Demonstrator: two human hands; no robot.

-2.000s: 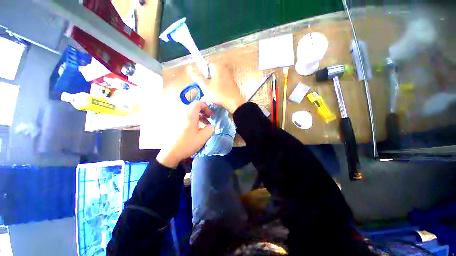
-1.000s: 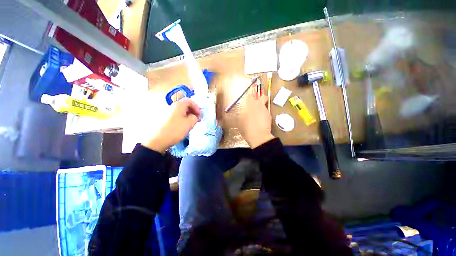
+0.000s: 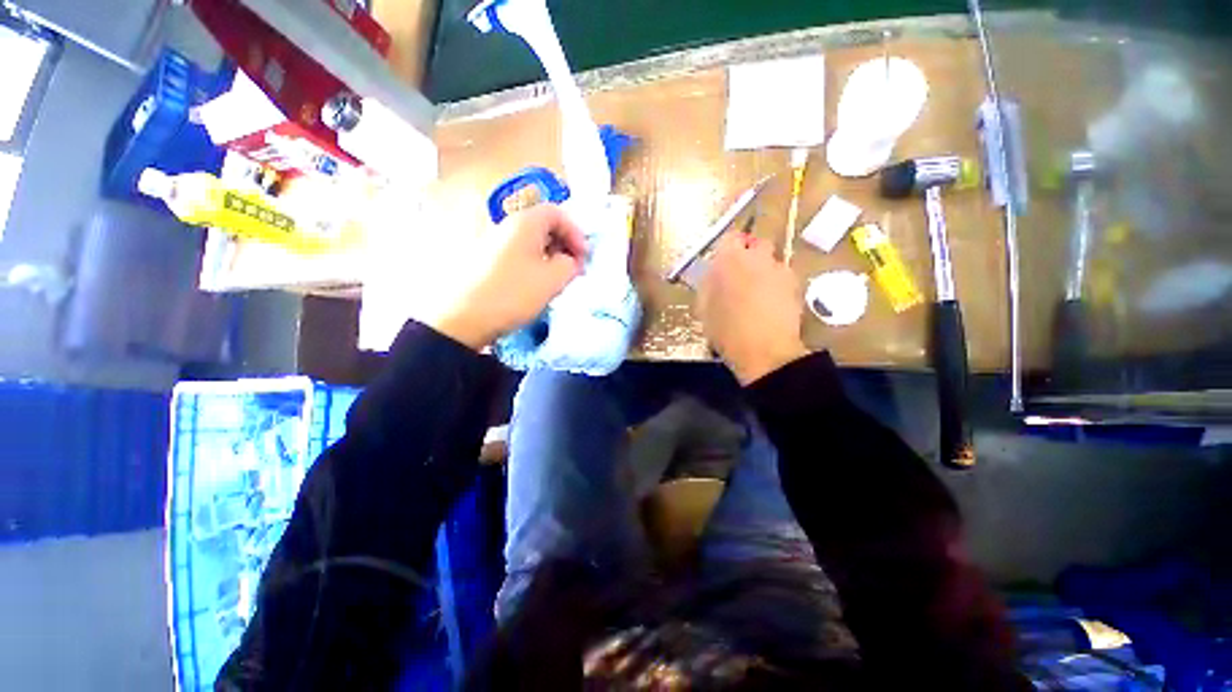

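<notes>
The pale-blue moulded part has a rounded, textured end at the bench's front edge, above my thigh. A long pale stem with a flared end rises behind it towards the green belt; their join is unclear. My left hand is at the part's left side, fingertips pinched against it. A blue loop lies just beyond that hand. My right hand is low over the bench, fingers curled on a thin red tool, mostly hidden. A slim silvery blade lies slanted beside its fingertips.
Right of my right hand are a tan stick, white squares, white discs, a yellow tool and a hammer. A clear screen's edge stands further right. A yellow bottle and blue crate are left.
My right hand has left the pale-blue part and moved right to the red tool. The blade's slant has changed. My left hand stays at the part. The camera view has shifted.
</notes>
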